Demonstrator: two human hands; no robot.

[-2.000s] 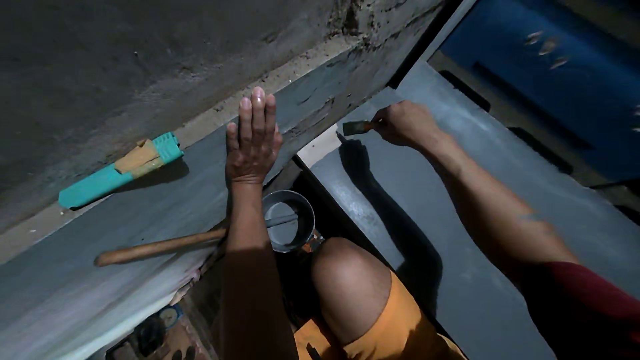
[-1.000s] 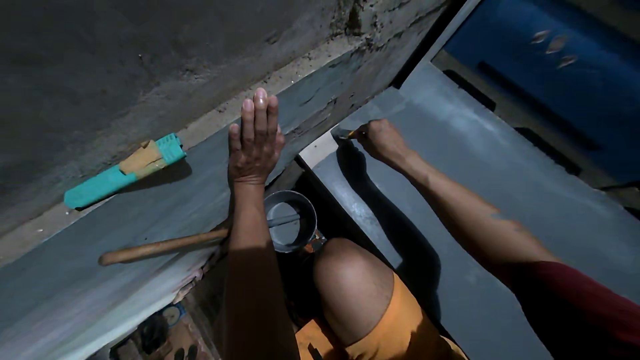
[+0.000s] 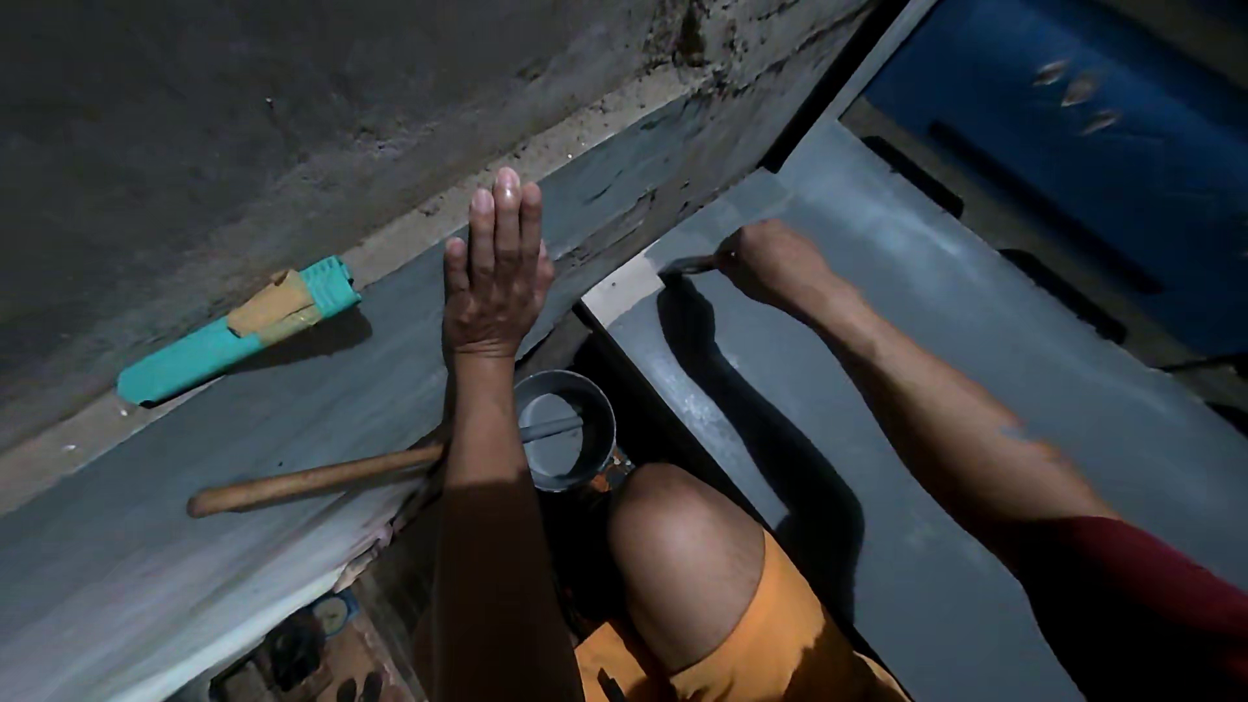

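Note:
My left hand lies flat against the grey-painted wall band, fingers pointing up and holding nothing. My right hand grips a small paintbrush, its bristles at the edge of an unpainted pale corner of the grey-painted surface. Behind my left forearm, a round container holds grey paint, and a grey-coated rod reaches into it. A wooden handle shows left of that forearm, seemingly part of the same tool.
A folded green package with a tan piece on it rests on the wall ledge. My bent knee is beside the container. A blue panel stands at the upper right. Assorted items lie at the lower left.
My right hand and the brush have shifted slightly along the pale corner; less of that corner appears pale than two seconds ago. My left hand has stayed against the wall.

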